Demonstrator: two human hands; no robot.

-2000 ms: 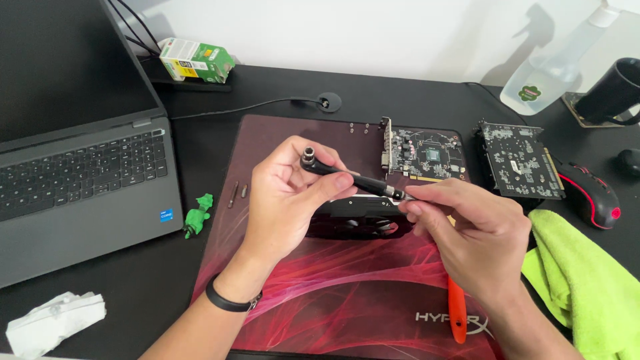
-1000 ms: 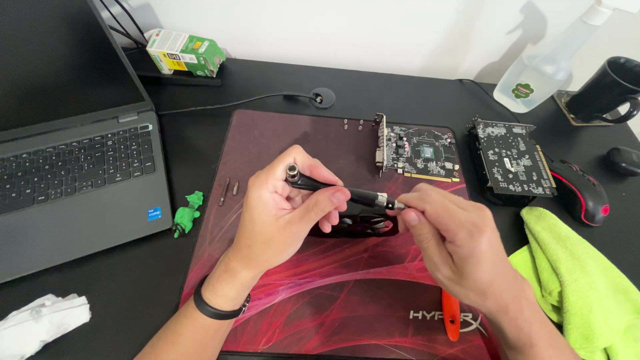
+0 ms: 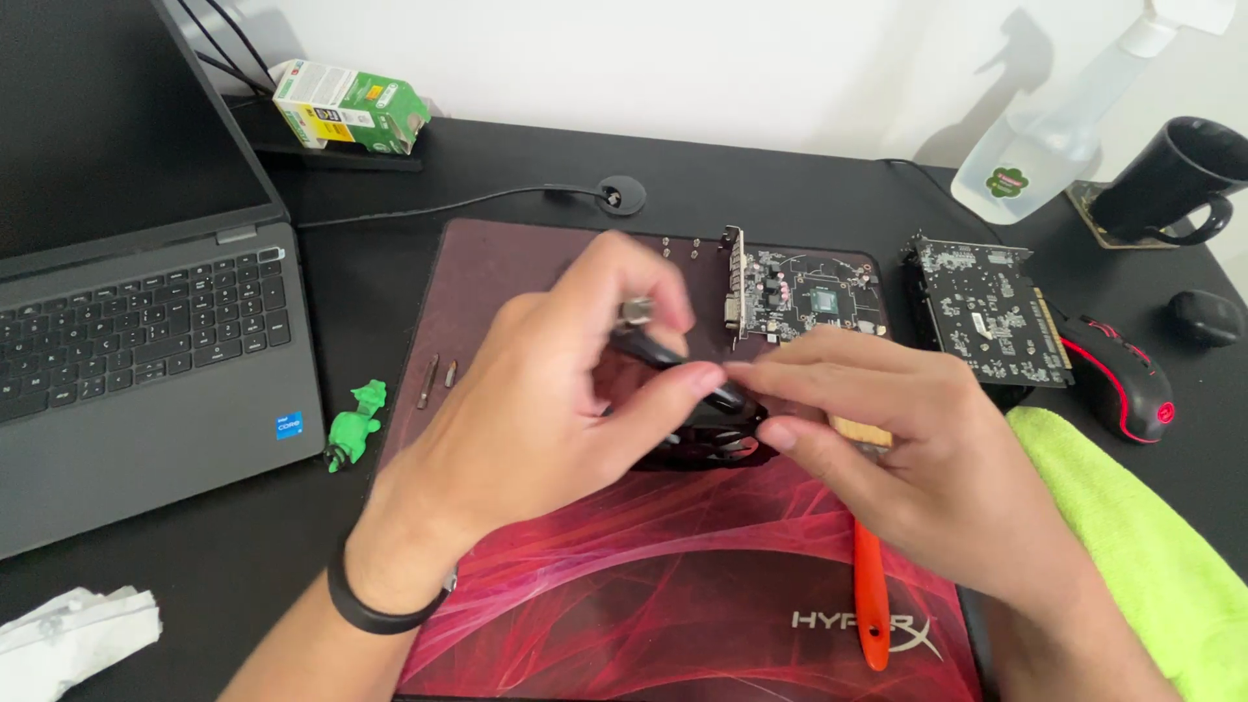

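Observation:
My left hand (image 3: 546, 400) grips a black screwdriver handle (image 3: 643, 343) with a silver end, tilted down to the right above the mouse pad (image 3: 624, 595). My right hand (image 3: 887, 439) is at the tool's lower end; its fingertips are close together, and whether they touch the tool or the black part under it is unclear. That black fan shroud (image 3: 736, 447) lies beneath both hands, mostly hidden. Behind my right hand sits a bare graphics card board (image 3: 824, 292) with a metal bracket. Two screwdriver bits (image 3: 428, 381) and several small screws (image 3: 694, 247) lie on the pad.
A laptop (image 3: 146, 390) and green figurine (image 3: 355, 429) are at left. To the right are a second circuit board (image 3: 990, 312), a computer mouse (image 3: 1121, 380), a lime cloth (image 3: 1121, 546), a spray bottle (image 3: 1033, 146) and a mug (image 3: 1160, 185). An orange-handled brush (image 3: 871, 595) lies near my right wrist.
The screwdriver, earlier held up across both hands, now points down more steeply over the black shroud. My left hand has turned over, its back now facing the camera.

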